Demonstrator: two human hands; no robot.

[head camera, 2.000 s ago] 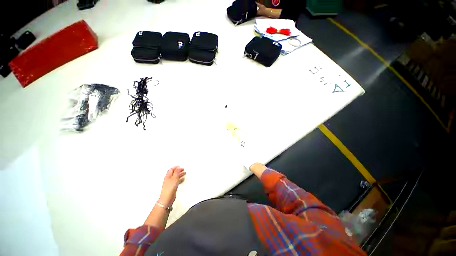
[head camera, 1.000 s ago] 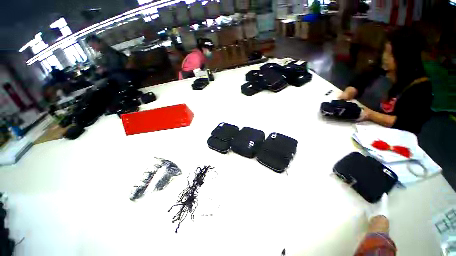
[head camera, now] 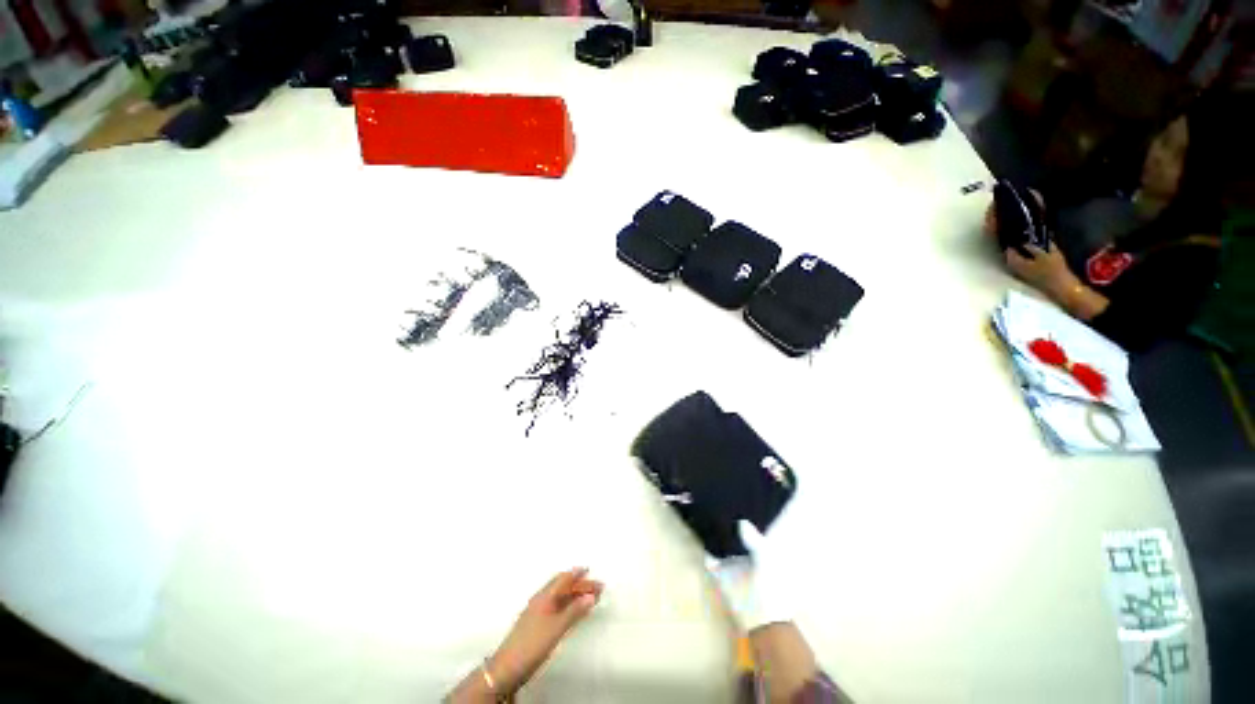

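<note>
A black zip bag (head camera: 716,468) with a small white logo lies in front of me on the white table (head camera: 344,509). My right hand (head camera: 750,575), in a white glove, is at the bag's near edge and grips it; part of the glove blurs into the white table. A yellow-orange object (head camera: 745,652) shows partly beneath my right wrist; its shape is mostly hidden. My left hand (head camera: 562,602) is bare, with a bracelet, fingers loosely apart, empty, to the left of the bag.
Black bags (head camera: 732,263) sit in a row beyond. Dark cords (head camera: 567,360), silvery packets (head camera: 482,296) and a red box (head camera: 465,134) are left of them. More bags (head camera: 840,91) are piled at the back. Papers (head camera: 1071,374) lie right, near another person's hand (head camera: 1053,272) holding a bag.
My right hand has brought the bag from beside the papers to the table in front of me. My left hand has come back into view.
</note>
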